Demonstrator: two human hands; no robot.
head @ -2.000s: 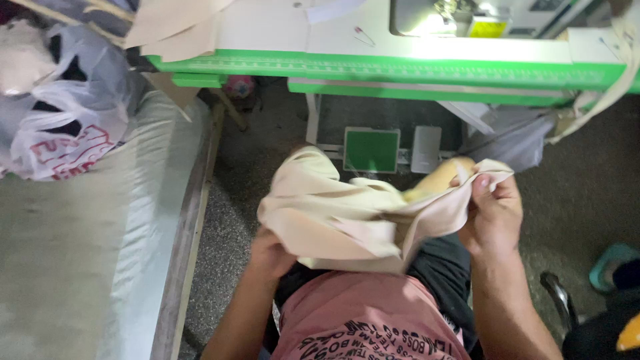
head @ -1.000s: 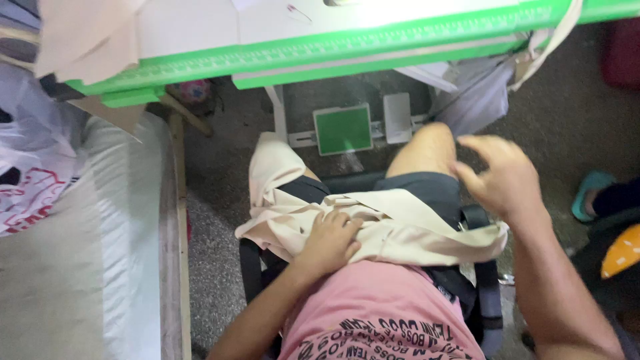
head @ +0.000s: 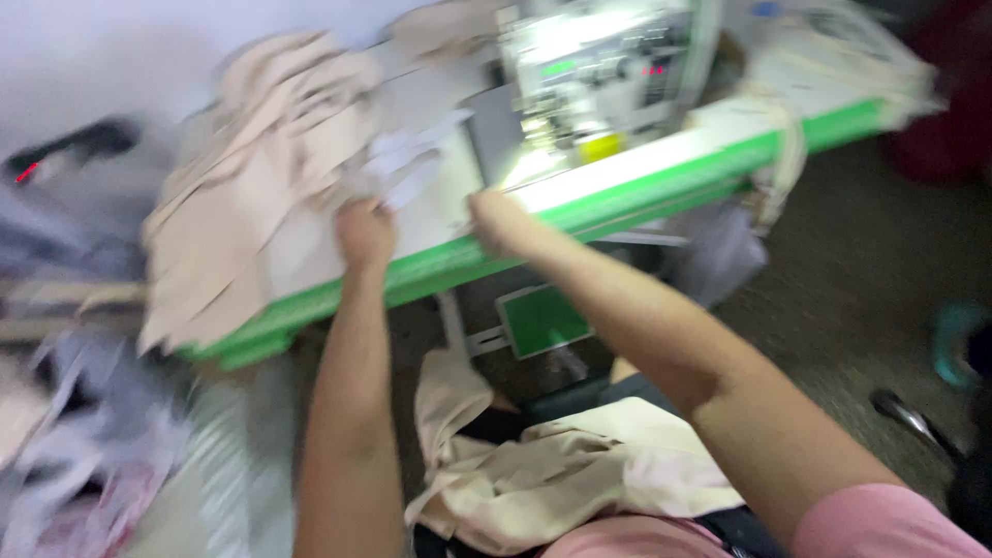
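Observation:
My left hand (head: 366,232) reaches over the sewing table, its fingers curled beside small white fabric pieces (head: 407,167); blur hides whether it grips one. My right hand (head: 496,221) is at the table's green front edge, just below the lit sewing machine (head: 597,85), with its fingertips hard to make out. Overlapping beige fabric pieces (head: 232,209) lie left of my left hand and hang over the edge. A larger cream cloth (head: 558,465) rests bunched on my lap, touched by neither hand.
The white table's green edge (head: 666,194) runs across the view. Below it is a green pedal (head: 542,319). Plastic bags (head: 101,434) lie at lower left, a dark object with a red light (head: 74,147) at upper left. More cream fabric (head: 845,70) sits at the table's right end.
Both hands have moved forward from the lap to the table. The cream cloth, held up two seconds ago, now lies on the lap. The view has swung up towards the machine.

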